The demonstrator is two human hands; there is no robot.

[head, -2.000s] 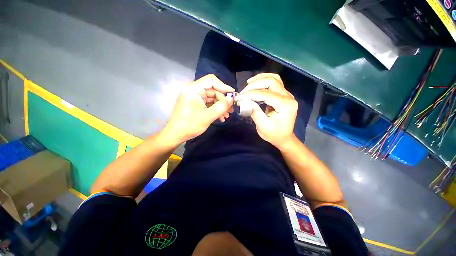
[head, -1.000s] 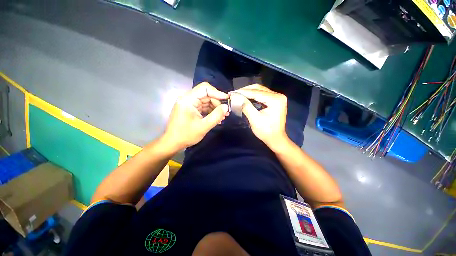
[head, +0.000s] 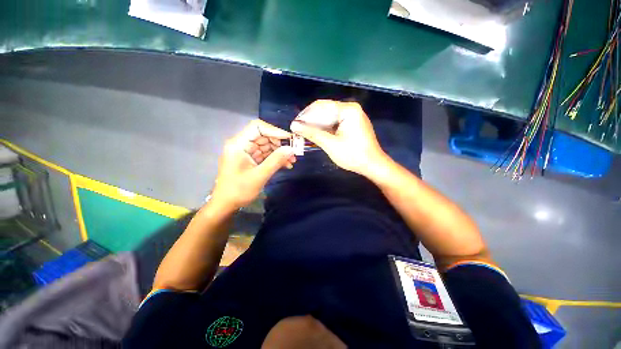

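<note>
A small white piece, either a connector housing or a strip [head: 297, 144], is pinched between the fingertips of my left hand [head: 250, 163] above the dark-clothed lap. A few thin dark and coloured wires [head: 310, 145] leave its right side. My right hand [head: 344, 136] is just right of it, its thumb and forefinger closed at the top of the white piece. The right fingertips partly hide it, and I cannot tell how firmly they grip it.
The green bench [head: 306, 51] crosses the top. Pale plates stand on it at upper left [head: 170, 15] and upper right [head: 453, 20]. Loose wire bundles [head: 541, 112] hang over its edge at right, above a blue bin [head: 579, 155]. Grey fabric [head: 82, 300] shows at lower left.
The view has turned, and the bench now runs more level. The white piece now faces me, with wires showing at its right. My right fingers have moved up to its top.
</note>
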